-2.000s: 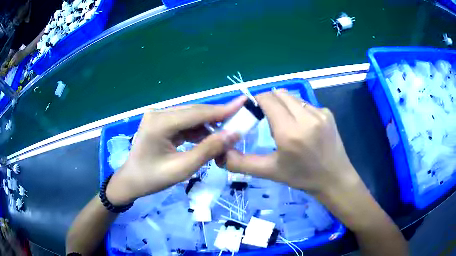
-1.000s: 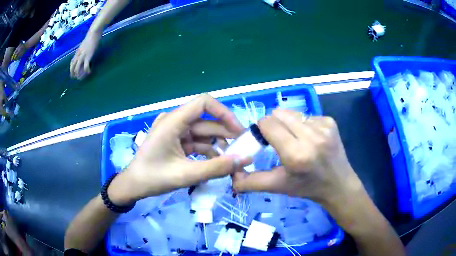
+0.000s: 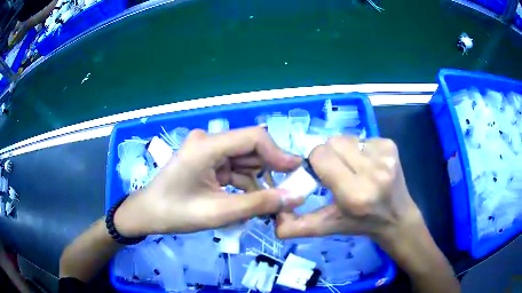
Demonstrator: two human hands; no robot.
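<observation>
My left hand [image 3: 212, 177] and my right hand [image 3: 355, 186] hold one wired unit [image 3: 299, 184] between their fingertips. Its white body shows, with a bit of its black end by my right fingers; the rest is hidden. Below is the near blue bin [image 3: 111, 189], filled with clear to milky housings [image 3: 189, 260]. On top of them near the front lie several wired units [image 3: 295, 271] with white bodies, black ends and thin pale wires. Another white unit [image 3: 159, 151] lies at the bin's back left.
A second blue bin [image 3: 456, 189] of milky pieces stands at the right. A green conveyor belt [image 3: 229, 63] runs beyond pale rails, with a unit [image 3: 465, 42] at far right. Another bin [image 3: 86, 28] and part of a person [image 3: 28, 17] show at the upper left.
Both hands have moved slightly down and right with the unit. Its wires no longer show above my fingers. Another person's arm reached over the belt and is gone. Units on the belt have shifted right.
</observation>
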